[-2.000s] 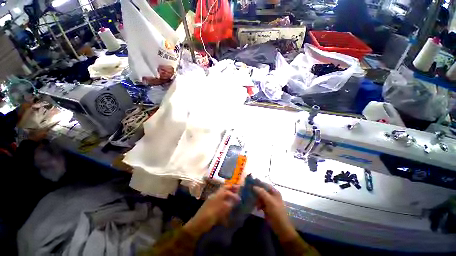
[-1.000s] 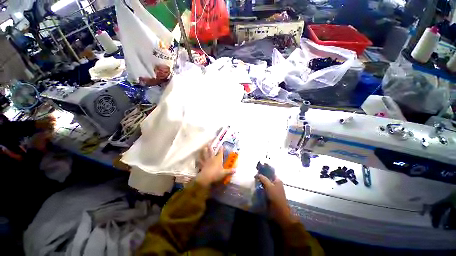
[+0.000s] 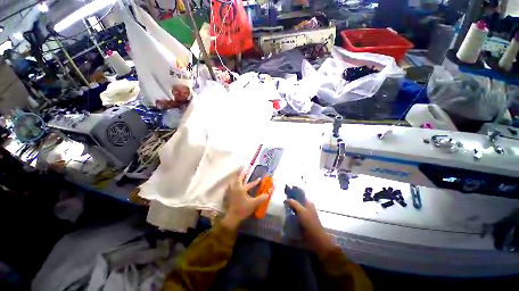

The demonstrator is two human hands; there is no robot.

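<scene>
A narrow white box with red lettering (image 3: 274, 158) and an orange part (image 3: 264, 197) lies at a slant on the table beside the cream pieces. My left hand (image 3: 240, 200) grips its near part, with the thumb by the orange part and the fingers over a dark patch. My right hand (image 3: 306, 215) holds a dark bundle (image 3: 295, 196) at the table's front edge, right of the box. The bundle's lower part is dim. Small dark trims (image 3: 385, 196) lie loose on the machine bed beside a thin teal-dark tool (image 3: 415, 196). Cream garment pieces (image 3: 188, 165) are heaped left of the box.
The sewing machine head (image 3: 375, 165) stands at right, its needle area near the table's middle. A grey motor (image 3: 118, 132) is at left. A grey-white cloth heap (image 3: 122, 261) lies lower left. A clear bag (image 3: 364, 85) and red basket (image 3: 375, 44) stand behind.
My hands were together at the dark bundle; they are now apart. My left hand has moved onto the box, and my right hand keeps the bundle. The view has shifted slightly.
</scene>
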